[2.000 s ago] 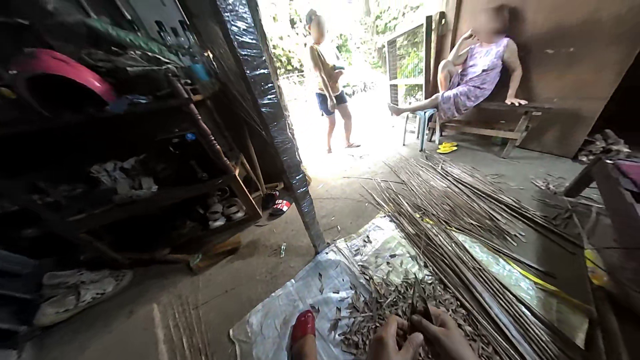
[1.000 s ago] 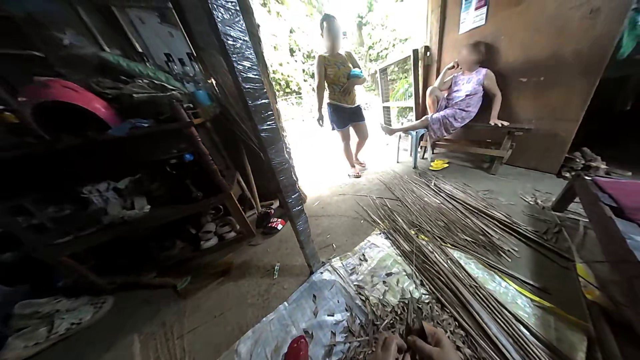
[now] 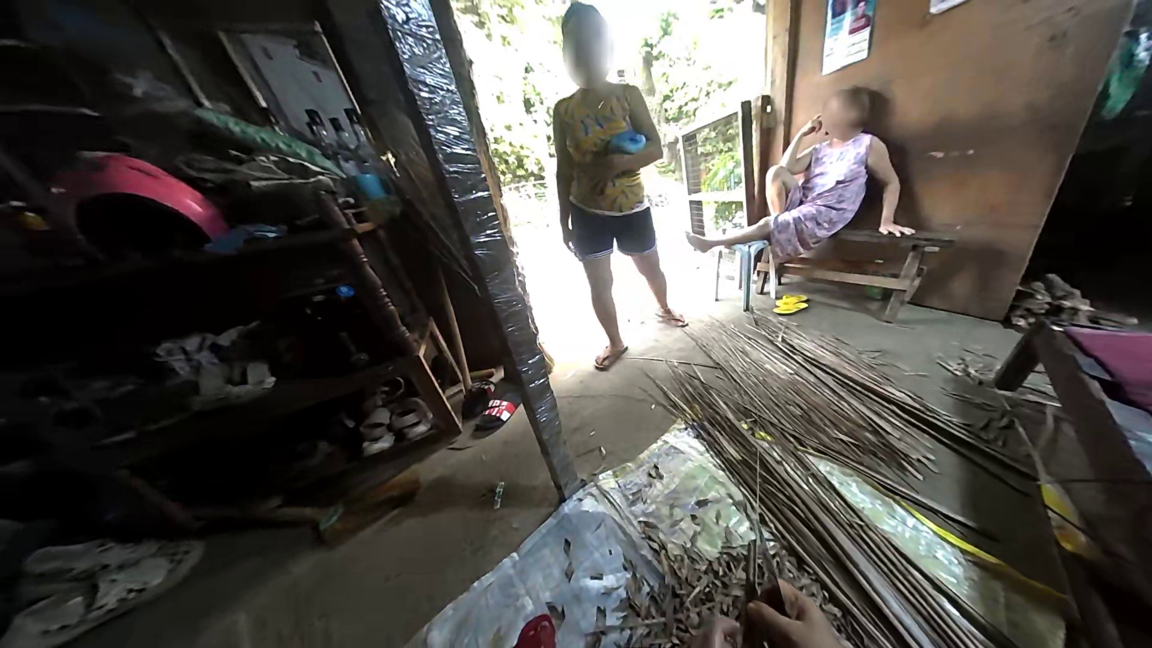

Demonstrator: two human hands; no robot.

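At the bottom edge of the head view, my right hand [image 3: 790,616] is closed on a thin dried stalk [image 3: 756,531] that points up and away. My left hand [image 3: 717,633] is close beside it, blurred and mostly cut off, so its hold cannot be made out. Under and around both hands, short dry brown scraps [image 3: 688,576] cover part of a plastic sheet [image 3: 549,562]. A long bundle of dried stalks [image 3: 810,486] lies to the right of my hands, and more stalks [image 3: 801,387] spread over the floor beyond.
One person [image 3: 607,171] stands in the bright doorway; another [image 3: 832,180] sits on a wooden bench [image 3: 886,261]. A plastic-wrapped post [image 3: 490,243] leans left of the doorway. Dark shelves [image 3: 360,373] hold shoes and household things. A dark-framed piece of furniture [image 3: 1071,387] stands at right. A red item [image 3: 537,632] is below.
The standing person has come nearer through the doorway. The seated person remains on the bench. My hands stay low, over the scraps. The view has tilted up somewhat.
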